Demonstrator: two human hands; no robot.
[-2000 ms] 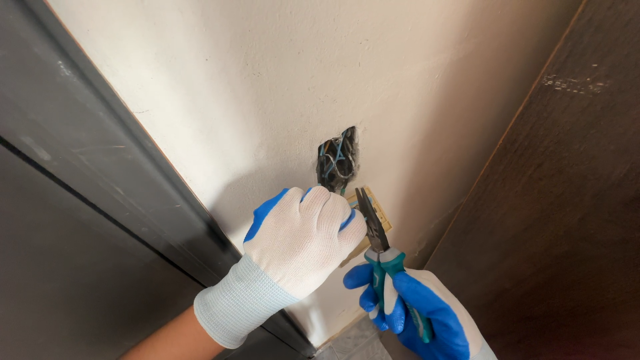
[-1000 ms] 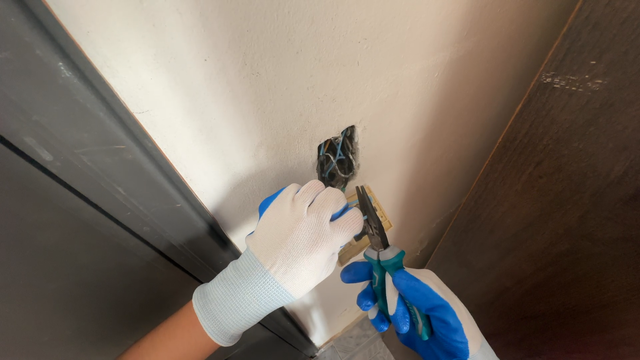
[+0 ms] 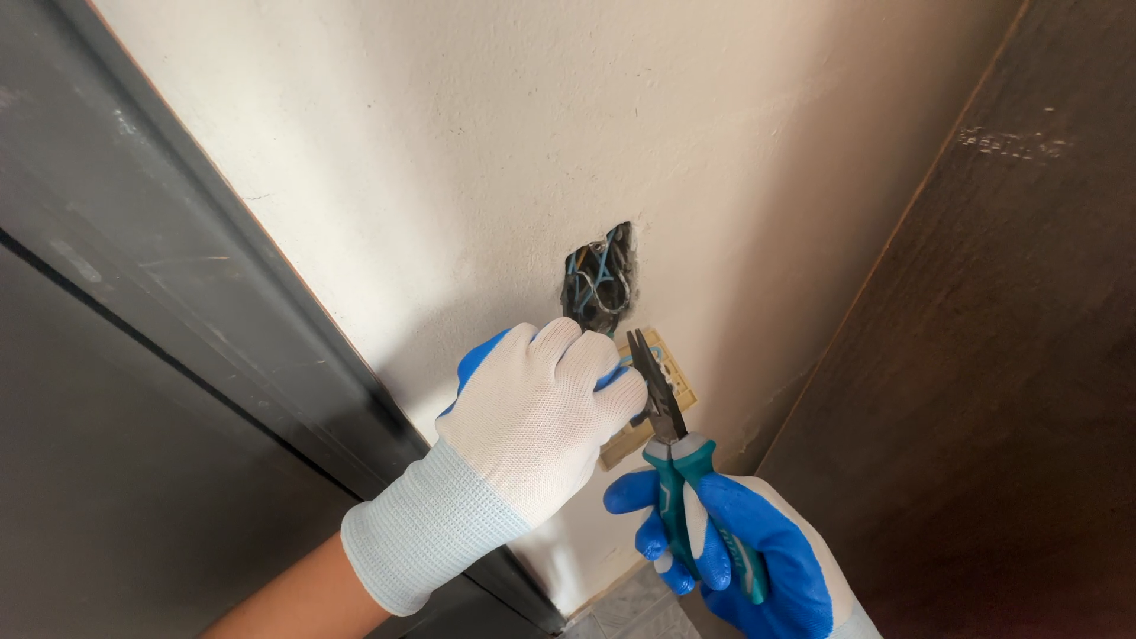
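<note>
My left hand (image 3: 537,408), in a white knit glove with blue coating, is curled just below a wall cavity (image 3: 600,277) full of blue, white and other wires. Its fingers reach in front of a yellowish switch or socket plate (image 3: 679,377) that hangs below the cavity; what they grip there is hidden. Gloved the same way, my right hand (image 3: 754,550) is closed around the teal and grey handles of long-nose pliers (image 3: 682,470). The pliers' dark jaws point upward, slightly parted, right beside my left fingertips and in front of the plate.
A dark grey door frame (image 3: 266,355) runs diagonally along the left. To the right stands a dark brown wooden panel (image 3: 994,373) with pale scuffs. Between them is the cream wall (image 3: 497,133), and grey floor tiles (image 3: 626,612) show at the bottom.
My left hand has shifted slightly at the plate, its fingers moving a little. The pliers in my right hand have stayed nearly in place.
</note>
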